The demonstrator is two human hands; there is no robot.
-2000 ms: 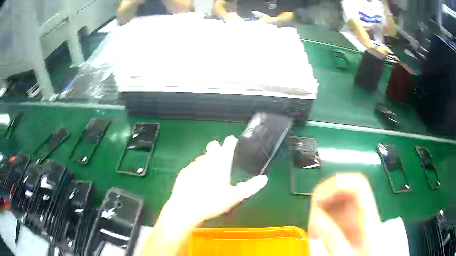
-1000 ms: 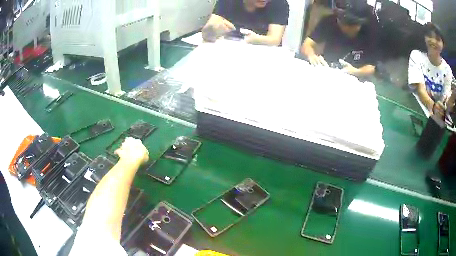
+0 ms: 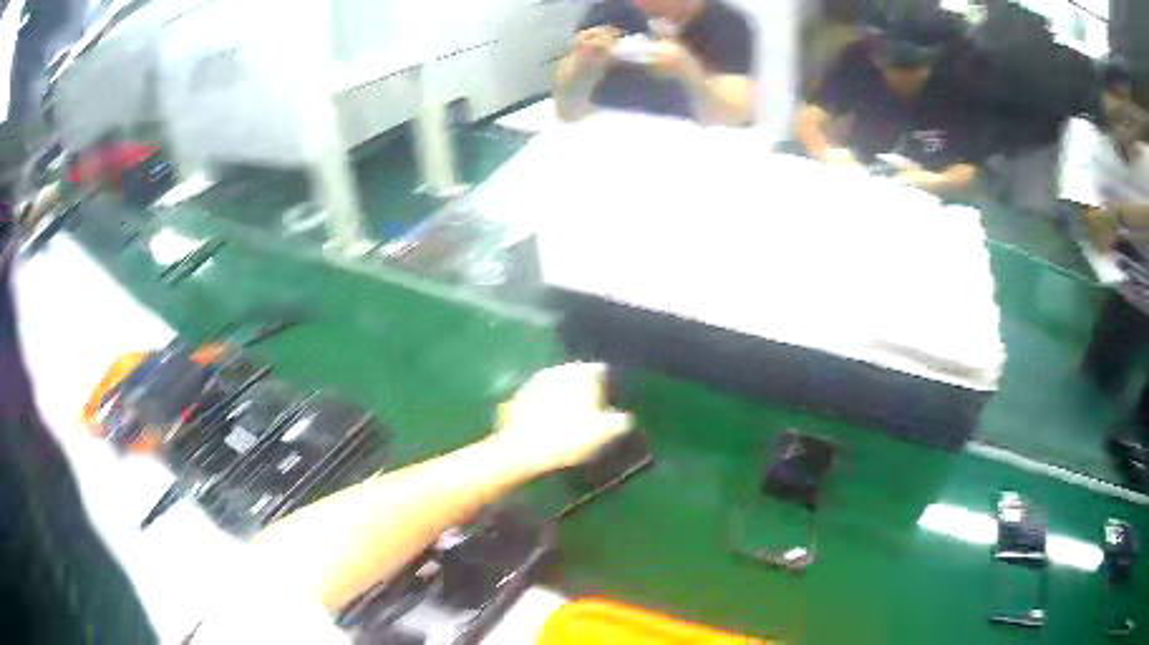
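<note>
My left hand [image 3: 563,412] reaches in from the lower left over the green belt. Its fingers are curled on a black phone middle frame [image 3: 620,464], which sticks out below and right of the hand. Blur and the hand hide the exact grip and whether more than one frame is held. Another middle frame [image 3: 796,469] lies flat to the right, its window showing green. My right hand is not in view.
Stacked frames [image 3: 284,441] lean at the left, with more [image 3: 491,567] below my forearm. An orange tray [image 3: 630,626] is cut off at the bottom. White sheets [image 3: 769,239] top a dark block beyond. More frames [image 3: 1021,536] lie right. People sit opposite.
The view has swung left, then slightly back. My left hand has moved right along the belt from the left-side frames. Several frames that lay there no longer show. My right hand has left view.
</note>
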